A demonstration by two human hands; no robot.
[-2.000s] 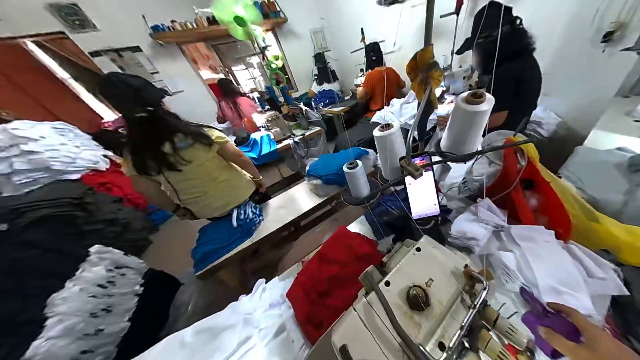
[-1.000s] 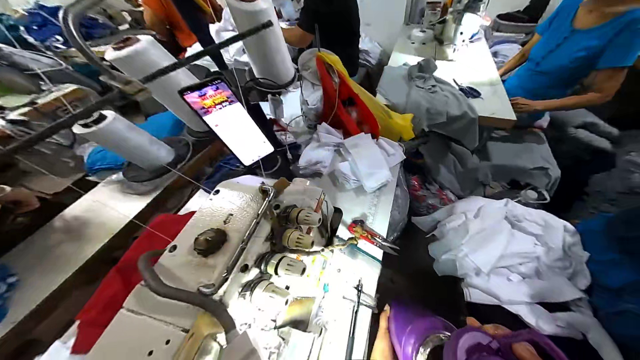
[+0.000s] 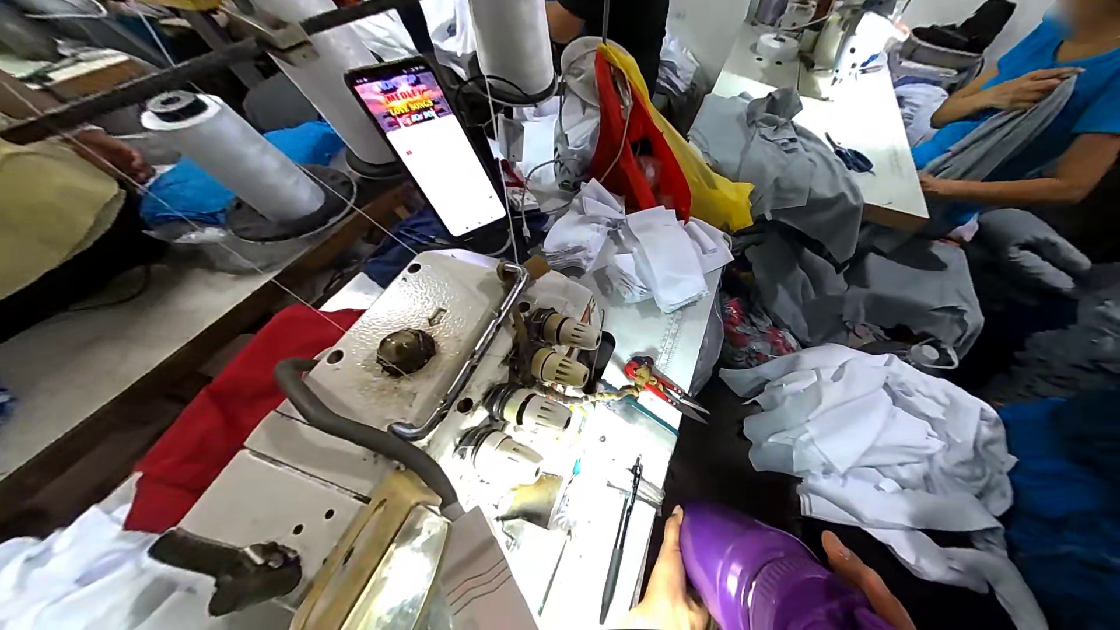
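Note:
At the lower edge, a purple plastic bottle (image 3: 766, 569) sits between my left hand (image 3: 669, 586) on its left side and my right hand (image 3: 862, 577) on its right side; both hands are partly cut off by the frame. Left of them stands an overlock sewing machine (image 3: 385, 385) with several tension dials. A black pen (image 3: 622, 542) lies on the white machine table (image 3: 604, 455), and red-handled thread snips (image 3: 669, 390) rest farther back. White cut fabric pieces (image 3: 647, 249) are piled behind the snips.
White thread cones (image 3: 236, 157) and a lit smartphone (image 3: 433, 149) stand behind the machine. A white fabric heap (image 3: 875, 437) lies at right. Grey fabric (image 3: 787, 166) hangs off another table (image 3: 892, 166), where a person in blue (image 3: 1085, 96) handles cloth. A red and yellow bag (image 3: 682, 149) is at back.
The view has swung strongly right and down since the oldest frame. There, one hand was at the purple object; now both hands are on it. The person in blue now holds up grey cloth.

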